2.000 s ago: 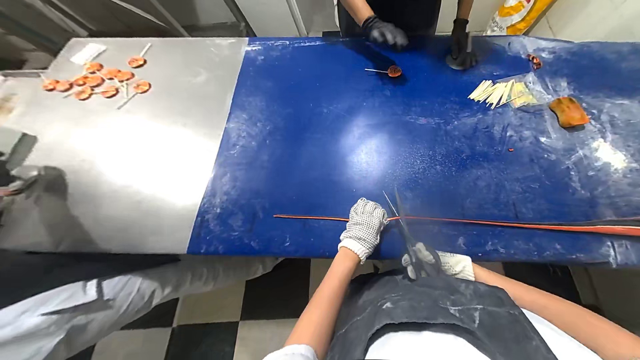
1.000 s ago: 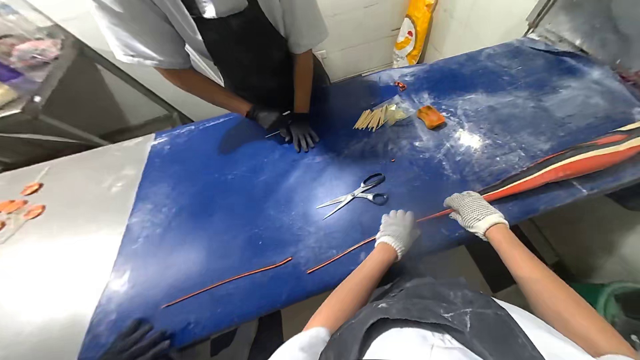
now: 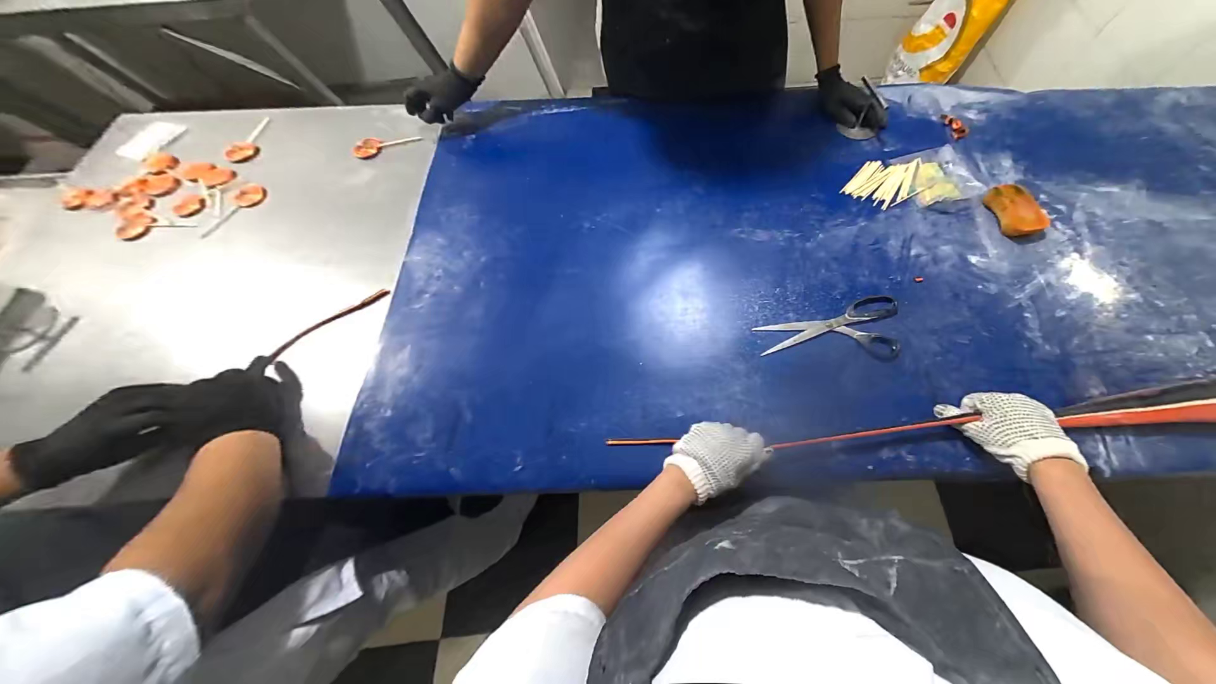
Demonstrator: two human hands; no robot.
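Note:
My left hand (image 3: pixel 719 458), in a white dotted knit glove, grips the thin left part of a red-orange and dark candy rope (image 3: pixel 855 436) close to the blue table's front edge. A short end of the rope sticks out past it. My right hand (image 3: pixel 1015 427), in a matching glove, holds the same rope farther right, where it widens into a thick striped candy mass (image 3: pixel 1149 415) of red, black and pale bands. Beyond the rope, between my hands and the far side, scissors (image 3: pixel 836 327) lie spread on the blue surface, touched by neither hand.
Orange lollipops (image 3: pixel 161 185) lie on the metal tabletop (image 3: pixel 285 237) at left. A co-worker's black-gloved hands (image 3: pixel 223 408) hold a dark candy strand (image 3: pixel 328 323). Another person stands across, a scraper (image 3: pixel 857 131) under one gloved hand. White sticks (image 3: pixel 883 183) and an orange candy lump (image 3: pixel 1016 211) lie at back right.
The scissors, in my right hand two seconds ago, lie on the table. The cut strand lying on the blue surface one second ago has gone from there; the co-worker at left holds a strand.

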